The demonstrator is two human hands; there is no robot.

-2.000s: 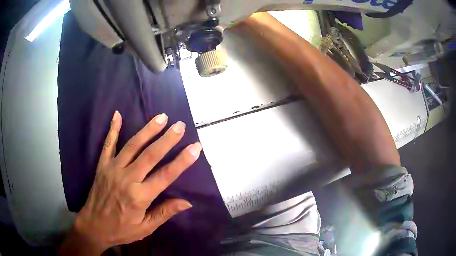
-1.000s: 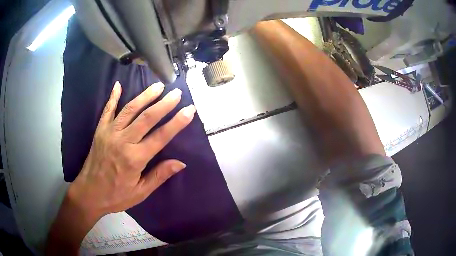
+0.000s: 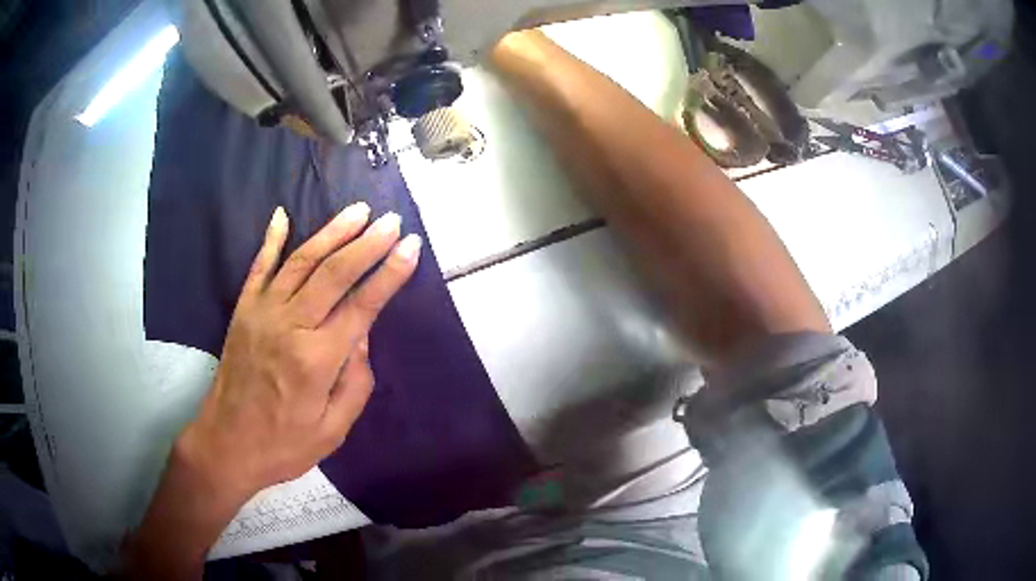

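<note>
A dark purple cloth lies on the white machine table and runs up under the presser foot. My left hand lies flat on the cloth just below the foot, fingers pointing up toward it, thumb tucked in beside the palm. It grips nothing. My right forearm reaches up across the table to the right of the cloth. My right hand is hidden behind the machine head, so its fingers cannot be seen. A ribbed cream knob sits just right of the foot.
The white table has printed ruler marks along its near edge. Dark metal loops lie right of the machine head, with small red and metal tools farther right. Grey and green striped clothing is at the near edge.
The purple cloth has moved up under the foot, and more of the table's near edge shows at lower left. My left hand moved up with it, and its thumb has drawn in. The camera view shifted slightly.
</note>
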